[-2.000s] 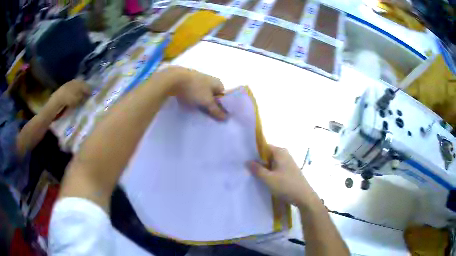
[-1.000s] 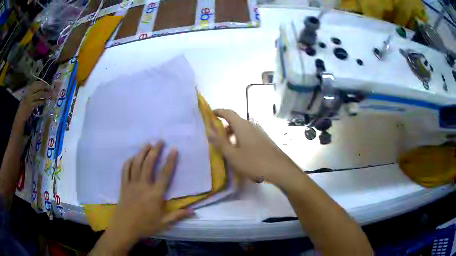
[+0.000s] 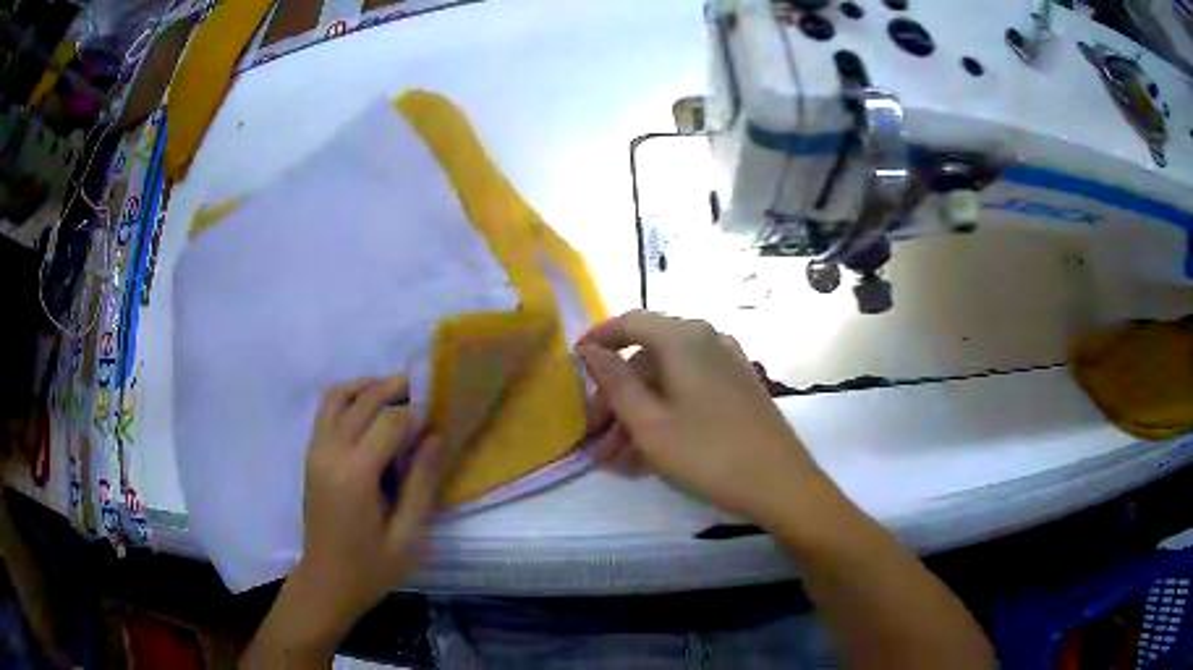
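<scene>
A pale lilac-white panel [image 3: 301, 301] lies on the table left of the sewing machine [image 3: 811, 144], with mustard-yellow cloth [image 3: 523, 406] showing under its right side. The white panel's lower right corner is turned back, and a yellow flap shows there. My left hand [image 3: 366, 471] holds the folded edge of the white panel, fingers bent, partly blurred. My right hand [image 3: 680, 406] pinches the right edge of the layers between thumb and fingers, left of and below the needle area. What lies under the fingertips is hidden.
A narrow yellow piece [image 3: 216, 79] lies at the far left. Printed tape [image 3: 124, 314] edges the table [image 3: 733, 550]. Small curved yellow pieces [image 3: 1138, 380] sit at the right under the machine arm. A blue plastic crate [image 3: 1162, 609] shows at the lower right.
The white panel has shifted left and its lower right corner has been turned back, baring more yellow cloth. My left hand went from flat on the panel to gripping its edge. The view moved closer.
</scene>
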